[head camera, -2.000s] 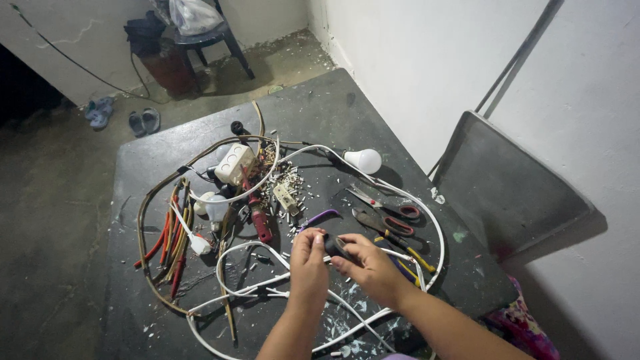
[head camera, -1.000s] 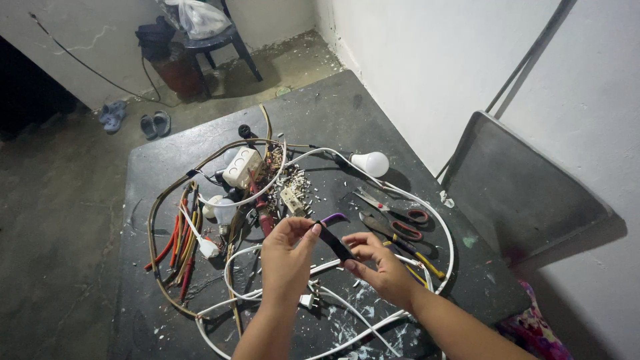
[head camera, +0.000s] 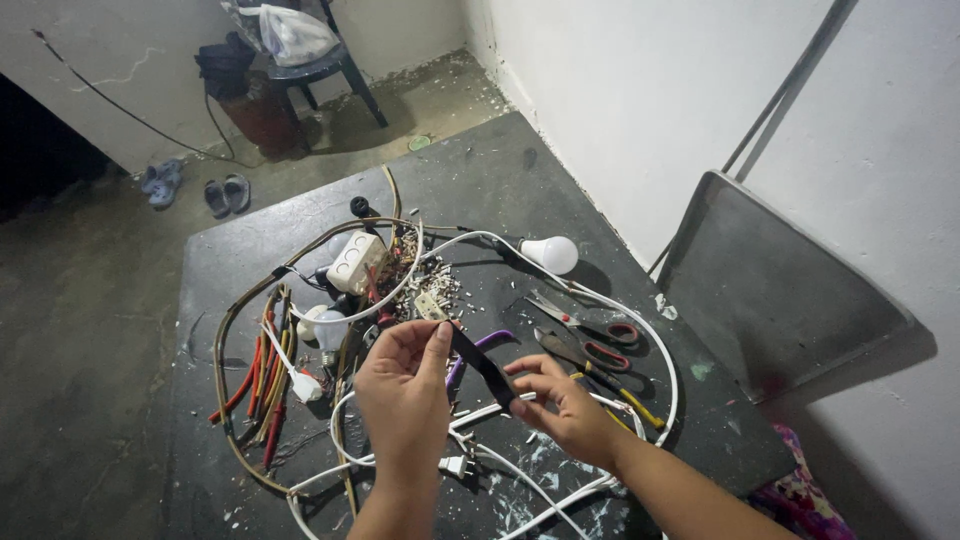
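Note:
A strip of black tape (head camera: 482, 366) is stretched between my hands above the table. My left hand (head camera: 409, 371) pinches its upper end between thumb and index finger. The lower end is at the fingertips of my right hand (head camera: 562, 409). Beneath them lie a white cable (head camera: 670, 352), a white plug (head camera: 454, 466) and a purple strip-like item (head camera: 491, 337). Scissors (head camera: 585, 322) and yellow-handled pliers (head camera: 600, 375) rest right of my hands. An LED bulb (head camera: 550, 255) is farther back, and a white outlet block (head camera: 358, 262) sits behind my left hand.
Red and yellow wire pieces (head camera: 262, 375), a clear bulb (head camera: 330, 334) and a brown cable (head camera: 221, 360) lie at the left of the dark table (head camera: 480, 172). Small scraps (head camera: 439, 285) are scattered mid-table. A wall stands at the right, with a grey panel (head camera: 780, 292) leaning on it.
My hands have moved apart, and a length of black tape now spans them; two seconds ago they were close together around a dark item.

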